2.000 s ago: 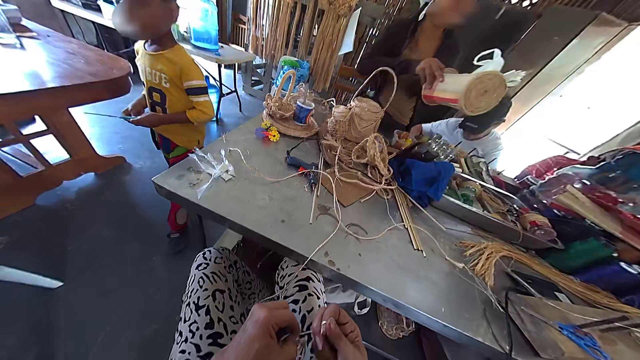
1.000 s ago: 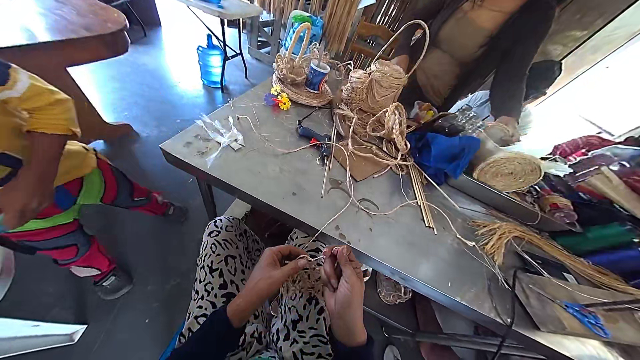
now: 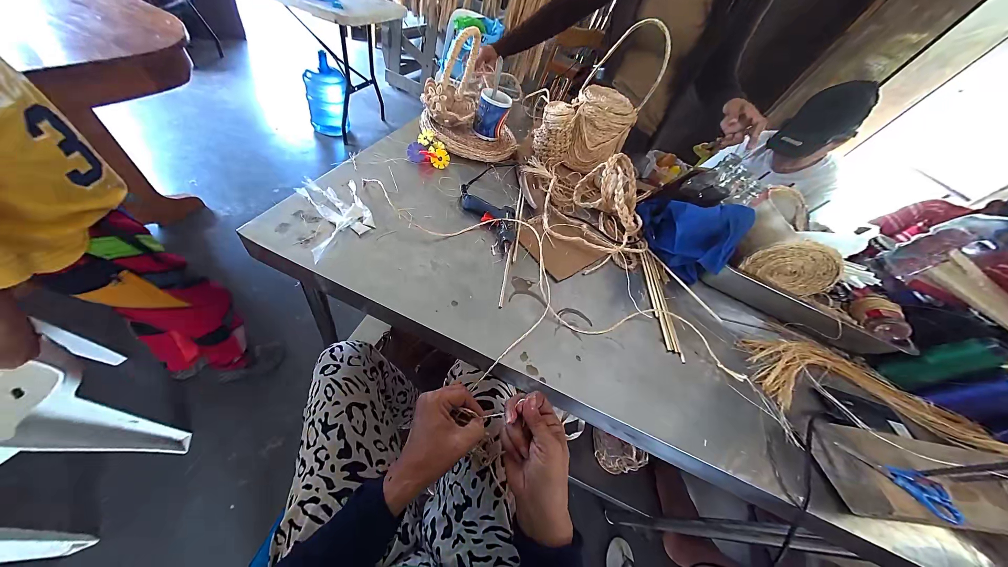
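Over my lap, my left hand [image 3: 441,437] pinches a small loop of natural fiber cord between thumb and fingers. Close on its right, my right hand [image 3: 537,465] grips a short stretch of the same cord at its fingertips. From my left hand a thin fiber cord [image 3: 516,340] runs up over the table edge and joins tangled cord and a thick braid [image 3: 613,193] on the table. Thin sticks [image 3: 660,303] and a piece of cardboard [image 3: 561,250] lie beside the braid. Most of the piece between my hands is hidden by my fingers.
The metal table [image 3: 441,291] holds a glue gun [image 3: 484,209], plastic scraps [image 3: 339,213], woven baskets [image 3: 587,126], blue cloth [image 3: 693,235], a fiber bundle [image 3: 866,386] and blue-handled scissors [image 3: 925,492]. A person in yellow stands at left; others are across the table. A white plastic chair [image 3: 87,417] stands lower left.
The coiled fiber piece that a person across the table held up now lies in the metal tray. The person in yellow has come closer on the left. My hands stay together over my lap.
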